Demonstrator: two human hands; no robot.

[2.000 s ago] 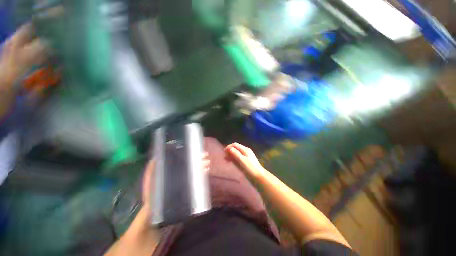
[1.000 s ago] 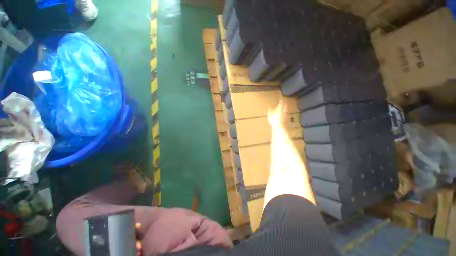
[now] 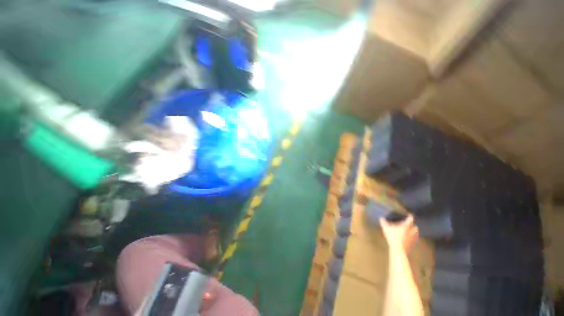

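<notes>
A silver-grey speaker housing with a dark strip (image 3: 177,290) rests on my lap at the bottom edge. My left hand (image 3: 206,297) is mostly hidden behind it, with fingertips showing at its right side. My right hand (image 3: 401,232) is stretched out over the pallet, fingers around the near end of another grey housing (image 3: 378,212) at the edge of the stack. The image is blurred. Dark grey stacked housings (image 3: 482,216) stand in tight rows to the right, beside a tan cardboard layer sheet (image 3: 362,253).
A round blue waste bin (image 3: 216,190) with a shiny liner stands ahead. Yellow-black tape (image 3: 250,210) runs along the green floor. The pallet's wooden edge (image 3: 321,247) is left of the stack. Large brown cartons (image 3: 396,74) stand behind. A green frame post (image 3: 65,157) is at left.
The view has swung, so bin and stack sit differently. My right hand has moved from above the bare cardboard sheet onto a housing at the stack's edge. The lap housing remains with my left hand.
</notes>
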